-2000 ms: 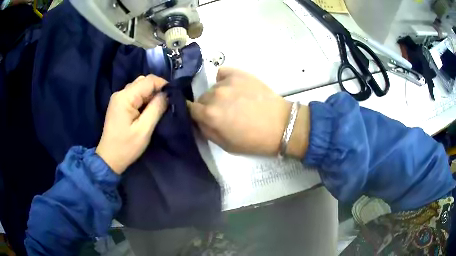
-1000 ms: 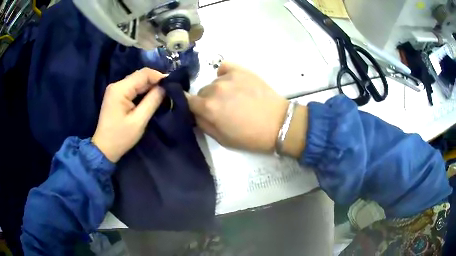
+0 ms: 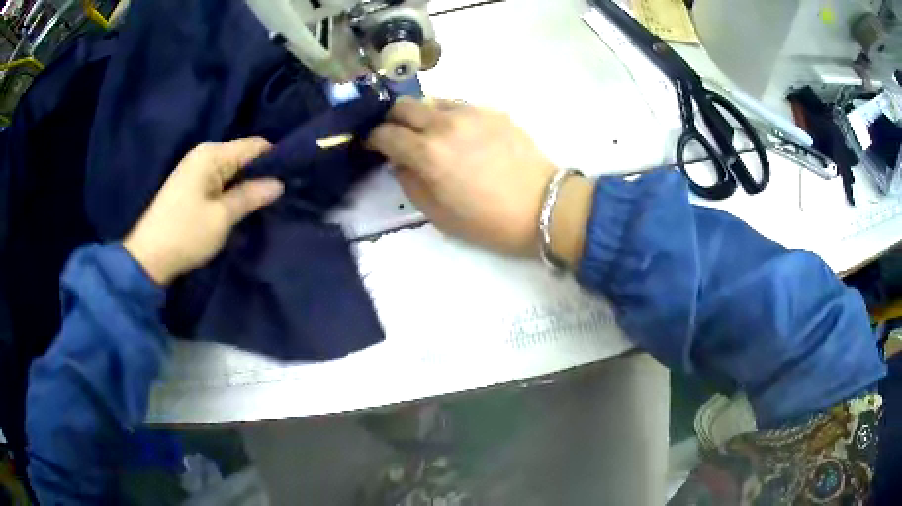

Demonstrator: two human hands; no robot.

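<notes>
A dark navy cloth (image 3: 287,296) covers the left of the table, and its folded edge runs up to the presser foot (image 3: 382,89) of the sewing machine (image 3: 321,35). A small yellowish-tan mark (image 3: 334,141) shows on the folded edge between my hands. My left hand (image 3: 203,203) pinches the fold at its left end between thumb and fingers. My right hand (image 3: 465,168) holds the fold's other end close to the foot, its fingertips on the cloth and partly hidden. The needle tip cannot be made out.
Black shears (image 3: 707,128) lie right of the machine head, near a tan card (image 3: 665,20). Small metal and black tools (image 3: 831,124) lie at the far right. The white table (image 3: 475,326) has a curved front edge with faint ruler marks.
My left hand has moved left and down, drawing the folded edge out at a slant. My right hand has moved up closer to the foot. The cloth's lower end has shifted up and left.
</notes>
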